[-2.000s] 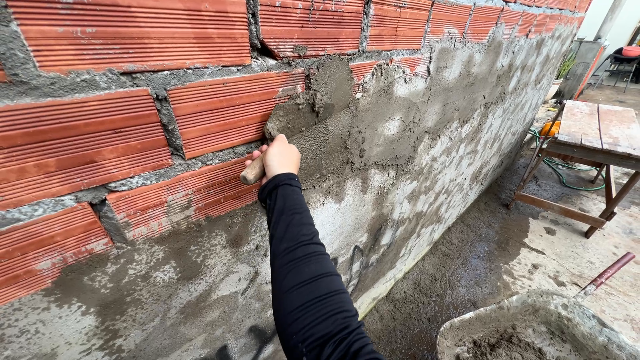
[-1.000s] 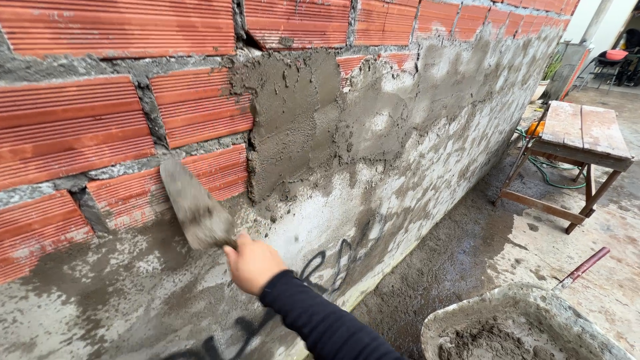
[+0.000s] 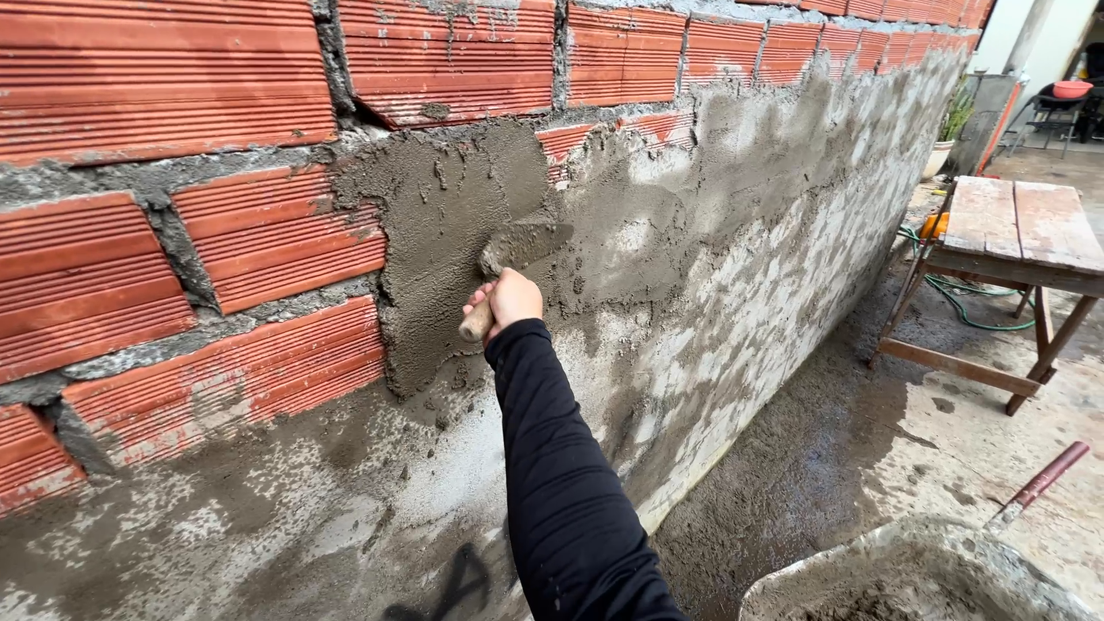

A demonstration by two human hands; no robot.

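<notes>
One arm in a black sleeve reaches up from the bottom edge; I take it for my right, and my right hand (image 3: pixel 509 306) grips the wooden handle of a mortar-coated masonry trowel (image 3: pixel 526 246). The blade lies against or very close to a patch of wet grey mortar (image 3: pixel 440 207) on the wall. Ridged red hollow clay bricks (image 3: pixel 285 237) show to the left of the patch and above it. Thinner, blotchy mortar (image 3: pixel 638 233) covers the wall to the right. My left hand is out of view.
At the lower right is a mortar-filled tub (image 3: pixel 914 552), with a red-handled tool (image 3: pixel 1044 479) by its rim. A wooden trestle table (image 3: pixel 1018 224) stands at the right, with a green hose (image 3: pixel 975 315) on the ground under and beside it. Wet mortar stains (image 3: pixel 776 483) run along the wall's foot.
One second ago the trowel was lower left, over the bare bricks beside the patch; now it is on the patch's right part. The mortar patch reaches farther down and left than two seconds ago.
</notes>
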